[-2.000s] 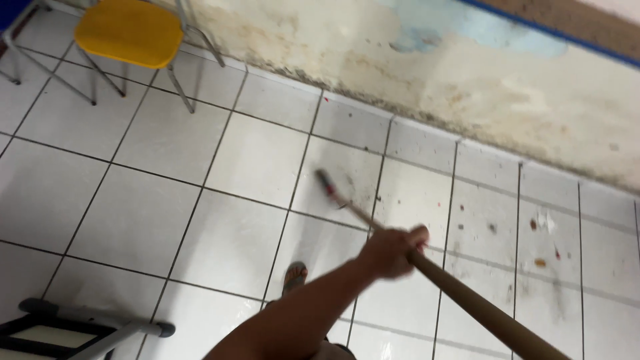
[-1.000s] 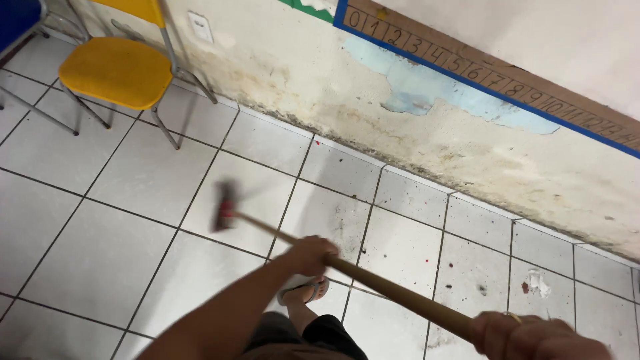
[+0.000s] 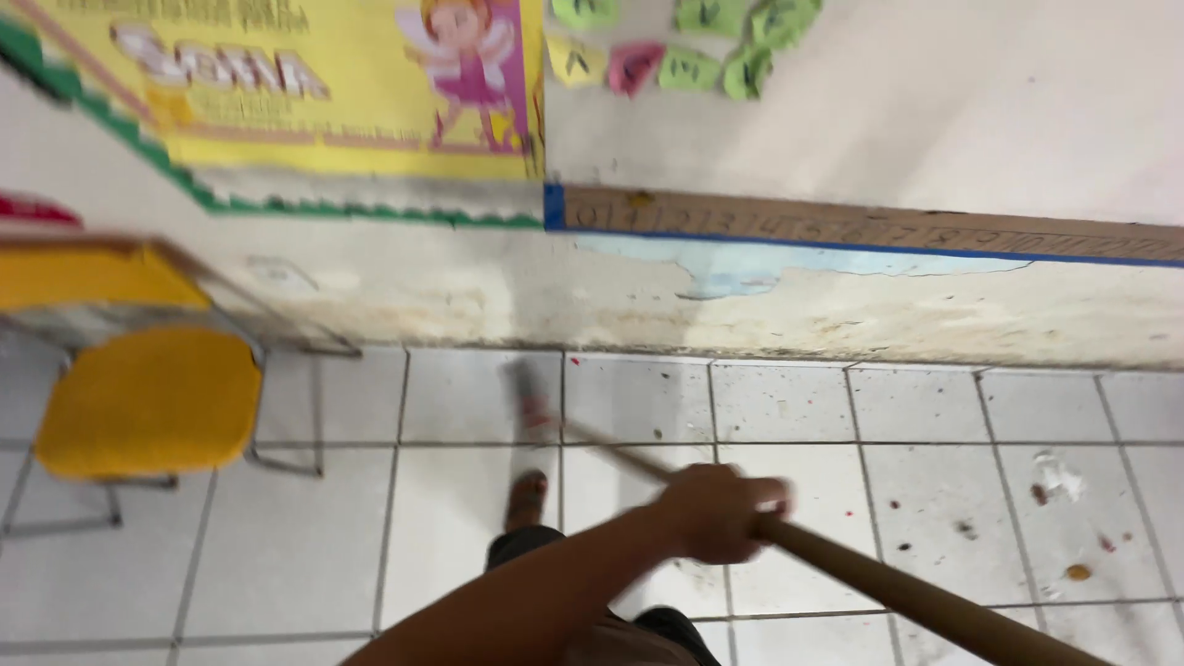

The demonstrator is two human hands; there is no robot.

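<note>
My left hand [image 3: 726, 513] is closed around the brown wooden handle [image 3: 906, 587] of a broom, partway along it. The handle runs from the lower right edge up to the left. At its far end the dark and red broom head [image 3: 532, 398], blurred by motion, is at the tiled floor just short of the wall. My right hand is out of view, as is the upper end of the handle. Crumpled clear plastic [image 3: 1059, 476], a brown-orange bit [image 3: 1079, 573] and several small dark scraps lie on the white tiles to the right.
A yellow chair [image 3: 153, 402] with metal legs stands at the left. Along the top runs a stained, peeling wall [image 3: 444, 305] with a number strip [image 3: 832, 222] and a yellow poster [image 3: 324, 83]. My foot [image 3: 527, 499] is on the floor below the broom head.
The view has swung noticeably. The broom head is now close to the wall, where one second ago it was farther out on the tiles. My right hand, on the handle then, has left the view.
</note>
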